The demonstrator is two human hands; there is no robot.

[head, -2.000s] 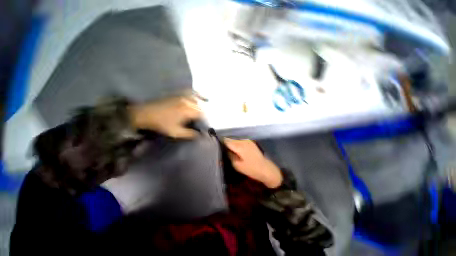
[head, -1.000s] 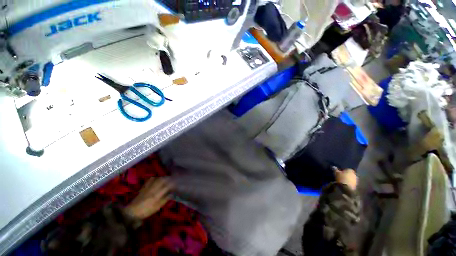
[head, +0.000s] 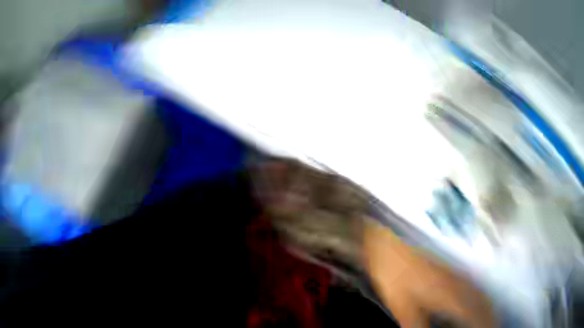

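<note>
The whole view is strongly blurred. One hand, by its side most likely my left hand [head: 422,278], is at the lower right near the table's front edge, its camouflage sleeve coming from the left. Its fingers are smeared and cut off by the bottom edge, so its grip cannot be told. My right hand is not in view. A blue-teal blur, likely the scissors [head: 453,206], lies on the white table [head: 307,96] beyond the hand. No fabric panel can be made out on the table.
The machine head with its blue band [head: 512,96] is at the upper right. At the left, a pale grey and dark grey pile [head: 70,128] sits by a blue bin [head: 192,141] beside the table. Dark and red clothing fills the bottom.
The view has swung left, from the right-hand bin to the left-hand one. My right hand, earlier at the black fabric by the right bin, has left the picture. The grey panel is out of view.
</note>
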